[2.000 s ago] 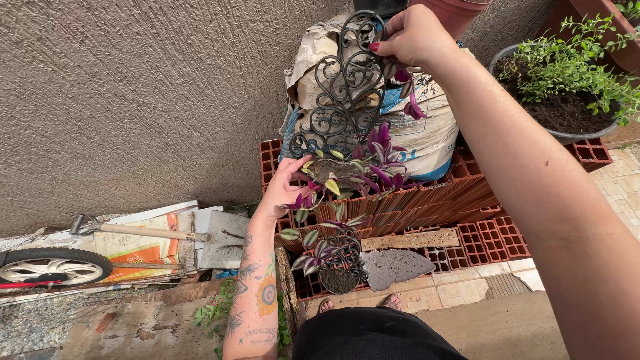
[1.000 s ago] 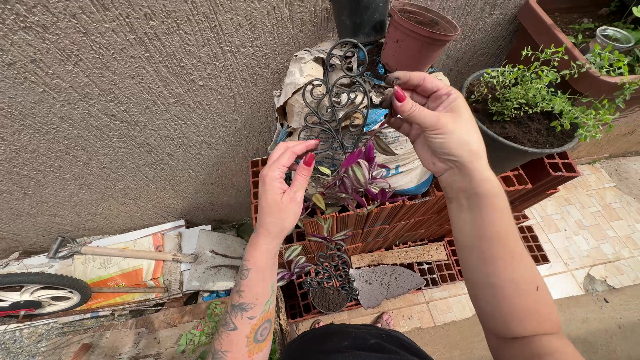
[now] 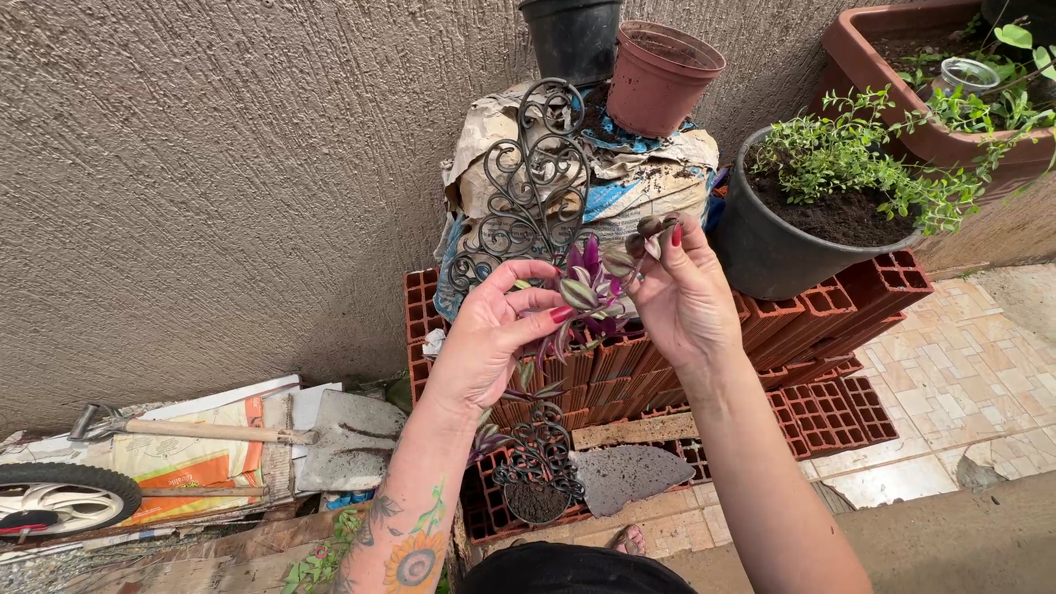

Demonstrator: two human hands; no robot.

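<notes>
My left hand (image 3: 503,330) has its thumb and fingers on the striped leaves of a purple and green tradescantia plant (image 3: 584,293). Beside it on the right, my right hand (image 3: 685,289) pinches dark leaves of a stem (image 3: 652,235) between thumb and fingertips. Behind the plant a black scrolled metal plant holder (image 3: 540,181) leans upright against a soil bag (image 3: 643,194). The plant's own pot is hidden behind my left hand. Lower down, a second scrolled holder (image 3: 540,454) carries a small pot of soil (image 3: 536,502), next to a soil-covered trowel blade (image 3: 631,477).
Red hollow bricks (image 3: 610,371) support the bag. A black pot (image 3: 575,37) and a brown pot (image 3: 664,78) stand on top. At right are a grey pot with a leafy plant (image 3: 784,256) and a brown planter (image 3: 874,82). A shovel (image 3: 351,441) and bicycle wheel (image 3: 66,499) lie at left.
My right hand has come down from the top of the metal holder, where it was two seconds ago. My left hand, apart from the plant one second ago, is now on its leaves.
</notes>
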